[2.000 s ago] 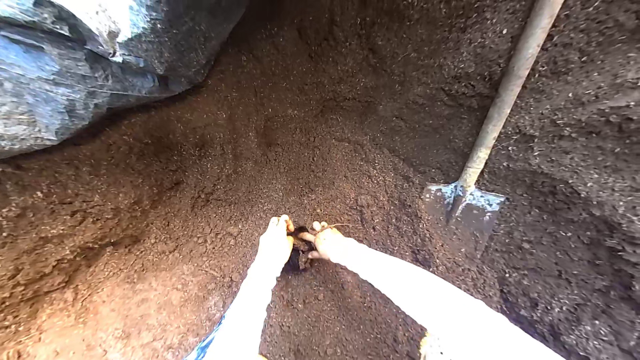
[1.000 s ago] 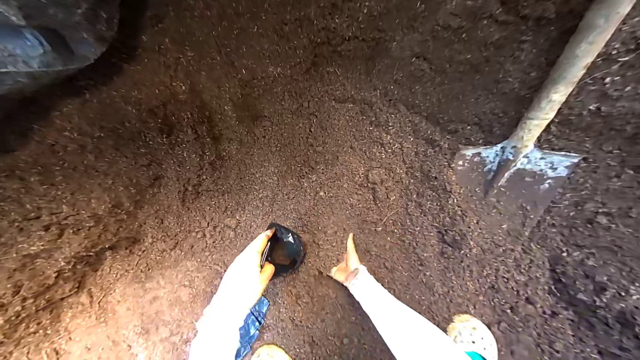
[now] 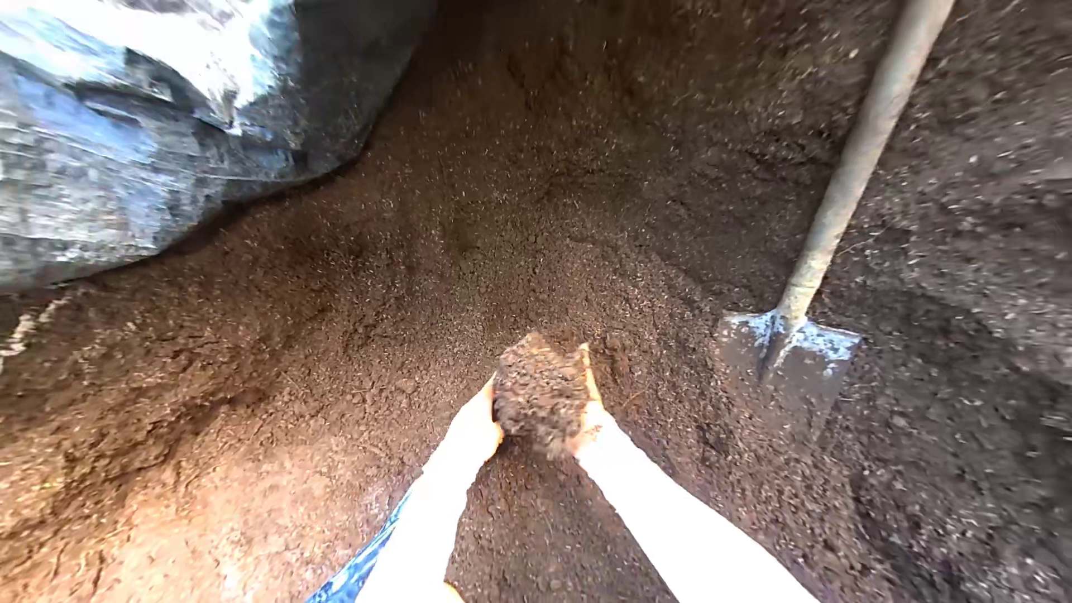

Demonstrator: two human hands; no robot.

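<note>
A heaped mass of brown soil [image 3: 543, 394] sits between my two hands, low in the middle of the head view. My left hand [image 3: 479, 423] cups its left side. On its right side is my right hand [image 3: 590, 410], fingers pointing up along the soil. The black pot is not visible now; whether it is under the heap cannot be told. Loose brown soil [image 3: 536, 276] lies all around and below the hands.
To the right a shovel stands with its metal blade [image 3: 787, 352] partly in the soil and its long handle [image 3: 863, 159] rising to the top edge. A dark plastic sheet [image 3: 193, 151], shiny and wrinkled, covers something at the upper left.
One second ago my left hand held a black pot and my right hand was apart, open. Now both hands are together around a heap of soil. The view has shifted.
</note>
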